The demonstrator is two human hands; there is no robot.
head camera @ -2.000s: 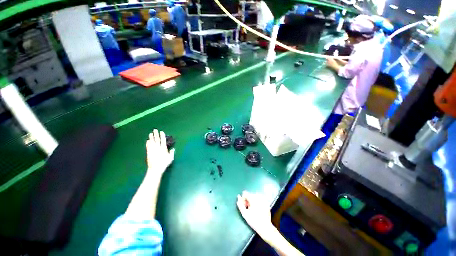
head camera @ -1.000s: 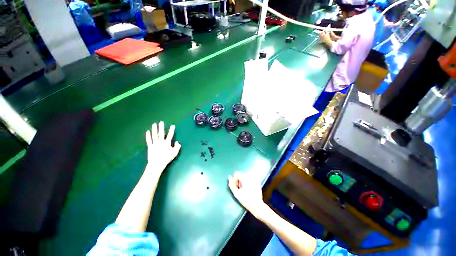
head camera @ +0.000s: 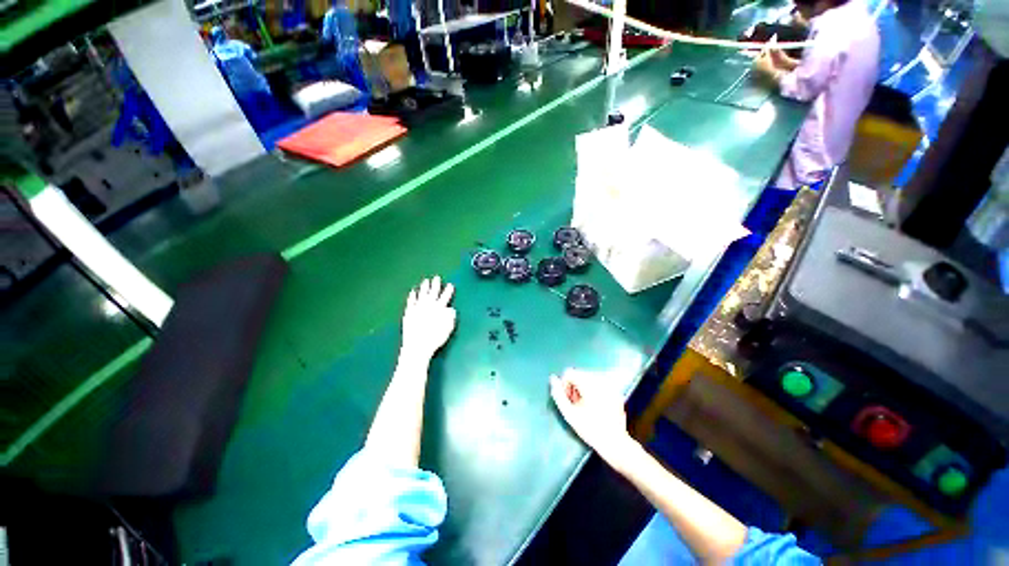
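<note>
Several round black parts (head camera: 518, 268) lie in a loose group on the green bench, left of a white carton; one part (head camera: 582, 300) sits nearer me. Tiny black pieces (head camera: 508, 331) are scattered between my hands. My left hand (head camera: 429, 316) is palm down on or just over the bench, left of the tiny pieces, fingers slightly apart, with nothing seen in it. My right hand (head camera: 590, 409) is near the bench's right edge with curled fingers. A small reddish spot shows at its fingers; whether it holds something cannot be told.
The white carton (head camera: 643, 210) stands open at the right bench edge. A press base (head camera: 914, 303) with green and red buttons is at right. A long black pad (head camera: 199, 370) lies at left, an orange-red sheet (head camera: 344, 138) beyond. A person (head camera: 838, 88) in pink works farther along.
The black part beside my left hand two seconds ago no longer shows there. My left hand has moved nearer the tiny pieces. My right hand stays curled near the bench edge. The view has shifted.
</note>
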